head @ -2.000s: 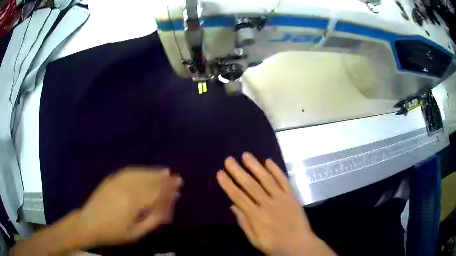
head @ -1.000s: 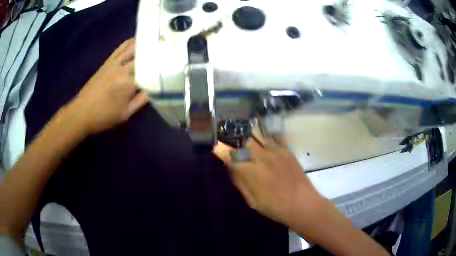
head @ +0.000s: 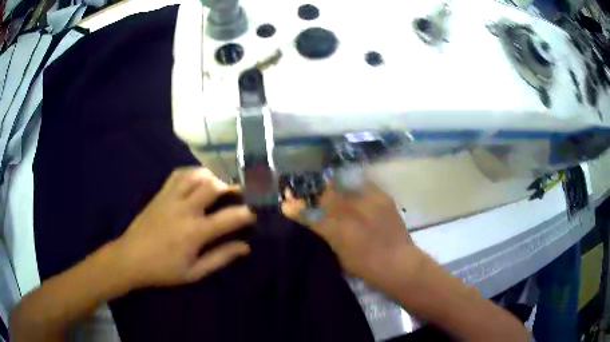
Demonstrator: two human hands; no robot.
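A dark garment panel [head: 100,160] lies on the white table, running under the left end of the white sewing machine head [head: 361,73]. My left hand [head: 187,230] lies on the panel just left of the shiny thread take-up lever guard [head: 256,153], fingers spread and pointing right. My right hand [head: 358,224] is right of the guard, its fingertips at the panel's edge close under the head, partly hidden by the tension knob [head: 349,175]. Whether its fingers pinch the cloth cannot be told. The needle and presser foot are hidden behind the head and guard.
Pale grey-blue strips [head: 27,73] are piled at the far left. A measuring tape [head: 515,242] runs along the near table edge. A small black-and-yellow item [head: 548,184] lies at the right end of the machine bed. Something blue [head: 560,287] stands at lower right.
My left hand has moved from the upper left down and right, near the guard. My right hand stays by the head. The panel has shifted; its curved cut-out at lower left no longer shows.
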